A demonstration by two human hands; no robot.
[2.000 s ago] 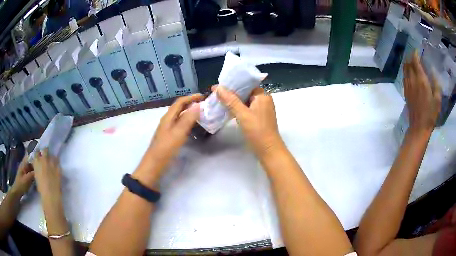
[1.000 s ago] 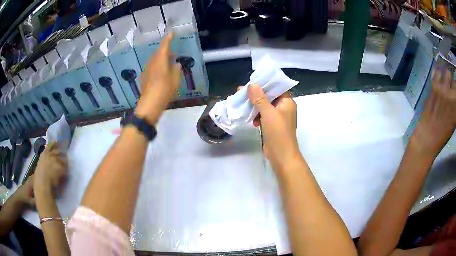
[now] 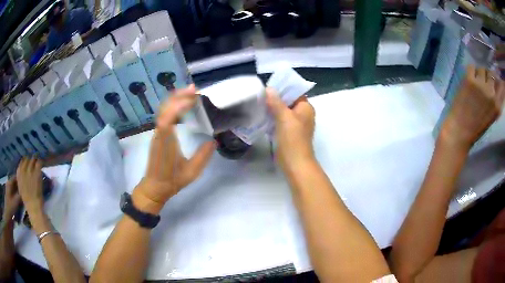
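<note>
A retail box (image 3: 235,92) is tilted in front of me, its dark open end facing the wrapped device and a white flap up. My left hand (image 3: 174,152) is blurred and spread around the box's side, with its thumb low. My right hand (image 3: 293,124) grips a device in a crumpled whitish bag (image 3: 289,84). The device's dark round head (image 3: 232,146) shows below the box opening. The bag's middle is partly hidden by the box and my fingers.
A row of open boxes (image 3: 119,74) stands at the back left. Neighbours' hands work at far left (image 3: 32,185) and right (image 3: 470,110), the latter by grouped boxes (image 3: 446,61). A green post (image 3: 367,41) stands behind the white-covered bench (image 3: 232,232). A pale sheet or bag (image 3: 97,177) lies left.
My left hand has come back from the row towards the device, and a box is now with it. My right hand still holds the wrapped device. The left neighbour's pale bag has shifted nearer me.
</note>
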